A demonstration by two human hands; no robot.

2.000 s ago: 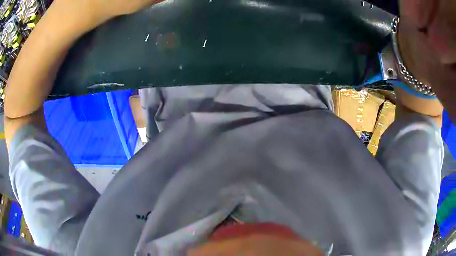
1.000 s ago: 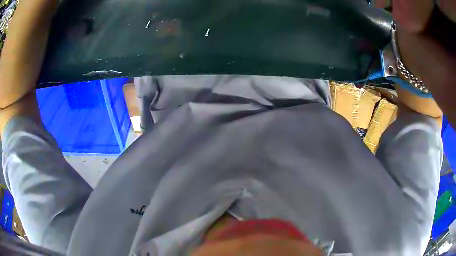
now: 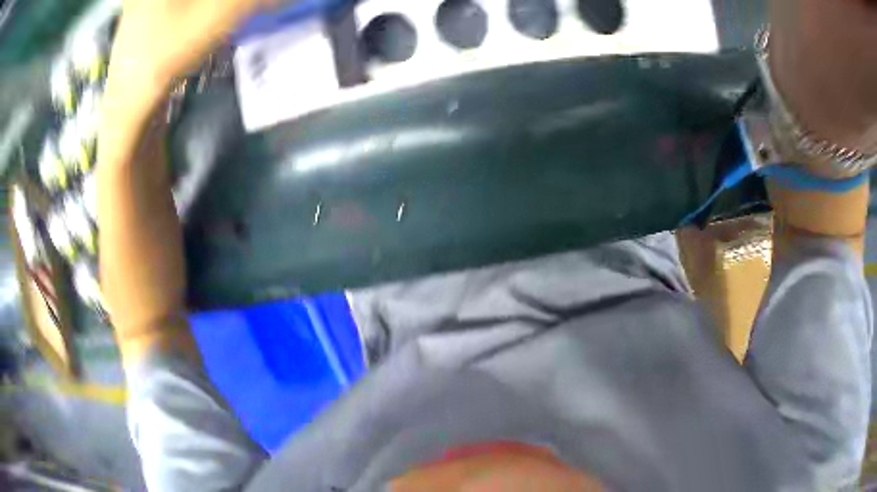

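Observation:
A long white fixture plate (image 3: 668, 27) lies at the top of the view, with several round dark holes and a dark slot near its left end. My left hand (image 3: 207, 21) is at the upper left beside the plate's left end, near a blue edge (image 3: 293, 13); its fingers are cut off by the top edge. My right hand (image 3: 827, 67) is at the upper right, dark, blurred and cut off. A light-blue wrist strap (image 3: 817, 181) and a silver bracelet are on that wrist. What either hand holds cannot be seen.
The dark green mat (image 3: 462, 183) curves in front of my grey shirt. Blurred white and yellow assemblies (image 3: 72, 149) stand left of my left arm. A blue bin (image 3: 279, 365) and a brown cardboard box (image 3: 736, 298) are below the bench edge.
The view has shifted and tilted, so the white plate now shows at the top. My left forearm appears further right and more assemblies show on the left. The strapped wrist stays at the upper right.

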